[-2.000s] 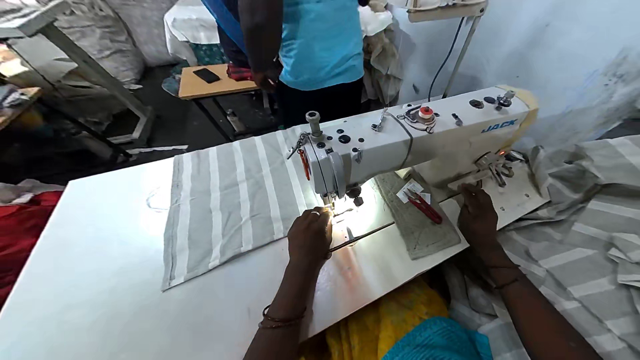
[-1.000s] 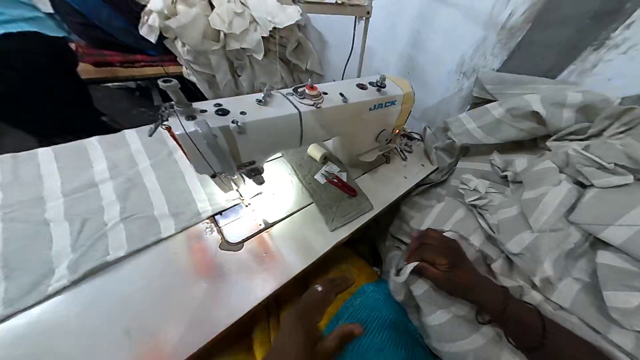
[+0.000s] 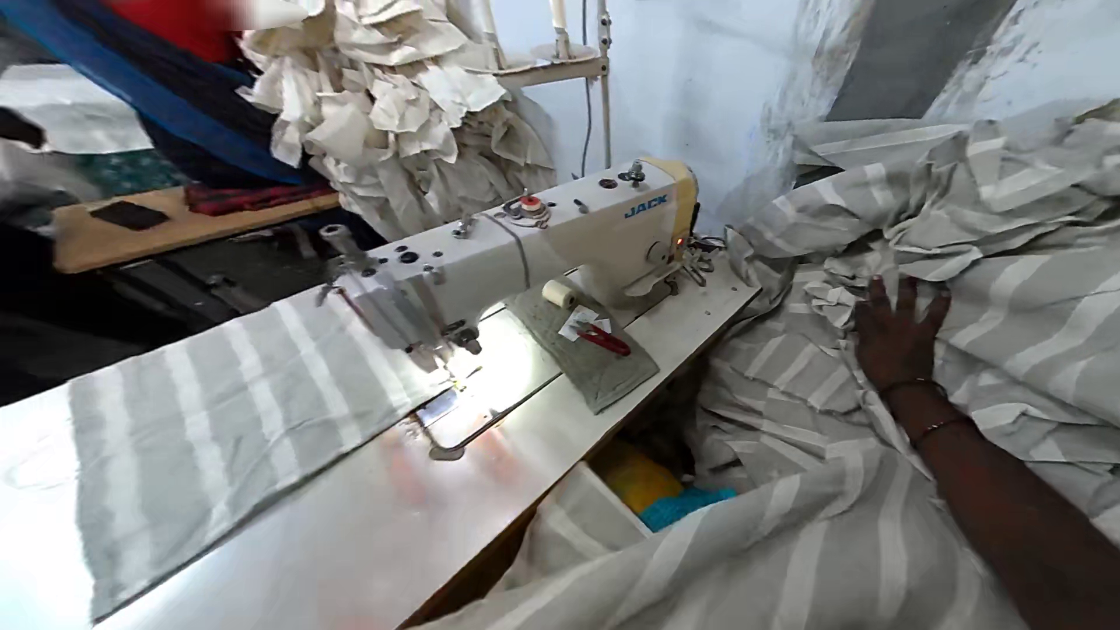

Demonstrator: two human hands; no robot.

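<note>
My right hand (image 3: 901, 337) lies with fingers spread on a large heap of grey-and-white striped fabric (image 3: 1015, 289) at the right; whether it pinches any cloth is hard to tell. My left hand is out of view. A white Jack sewing machine (image 3: 542, 236) stands on the table, its lamp lighting the needle area. A flat striped fabric panel (image 3: 236, 420) lies left of the needle. On a folded grey cloth (image 3: 612, 381) beside the machine rest red thread snips (image 3: 604, 339), a small white paper and a cream thread spool (image 3: 558, 294). More striped cloth hangs over the table's front edge.
The white table (image 3: 394, 542) runs diagonally across the view. Behind the machine, cream fabric scraps (image 3: 402, 105) hang in a bundle next to a thread stand (image 3: 560, 68). A wooden stool or bench (image 3: 74, 236) with a dark flat object stands at the back left, and a pale wall rises behind.
The view has swung to the right. My right hand has gone from the machine's right end onto the fabric heap, and striped cloth now covers the lap. My left hand, earlier by the needle, has left view.
</note>
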